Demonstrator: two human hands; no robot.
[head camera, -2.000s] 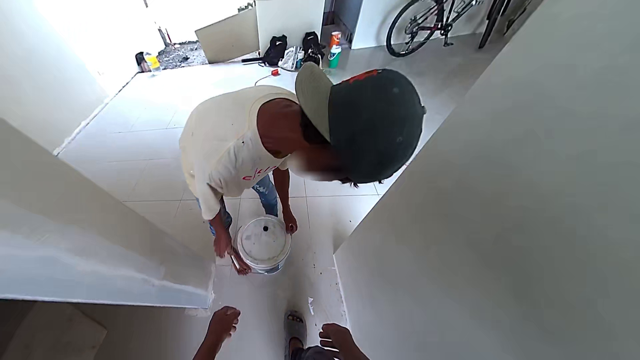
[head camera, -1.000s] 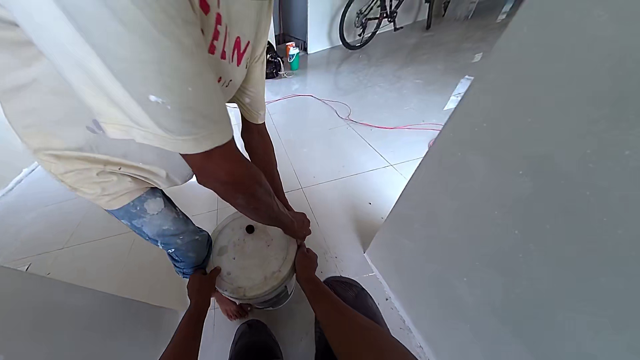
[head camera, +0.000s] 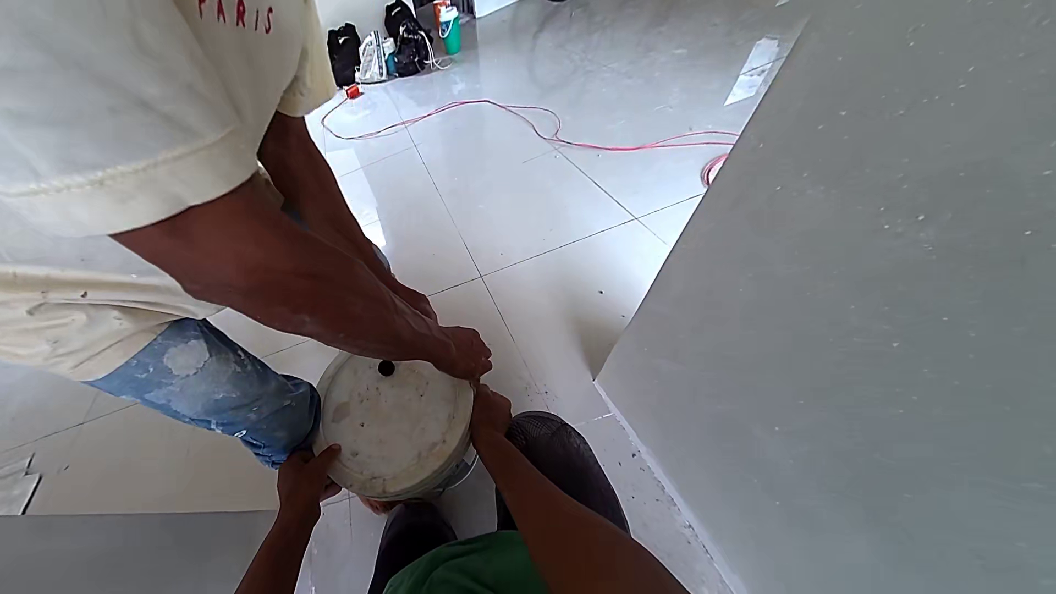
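A round plastic bucket (head camera: 462, 474) with a stained whitish lid (head camera: 396, 429) stands between me and a co-worker. The lid has a small dark hole near its far edge. My left hand (head camera: 307, 478) grips the rim at the near left, its thumb on the lid's edge. On the right side of the rim is my right hand (head camera: 491, 412), its fingers closed on the edge. Just beyond it, the co-worker's hands (head camera: 462, 351) are together at the far right of the rim. The underside of the bucket is mostly hidden.
The co-worker's paint-stained jeans (head camera: 214, 384) press near the bucket's left side. A grey wall (head camera: 866, 330) rises at the right, and a low grey surface (head camera: 132, 549) lies at lower left. A red cable (head camera: 495, 103) loops over the tiled floor, with bags (head camera: 408, 45) at the back.
Two seconds ago my hands were apart from the bucket; now both are on its rim. The co-worker's hands have shifted to the far right of the rim. The view has moved nearer the bucket.
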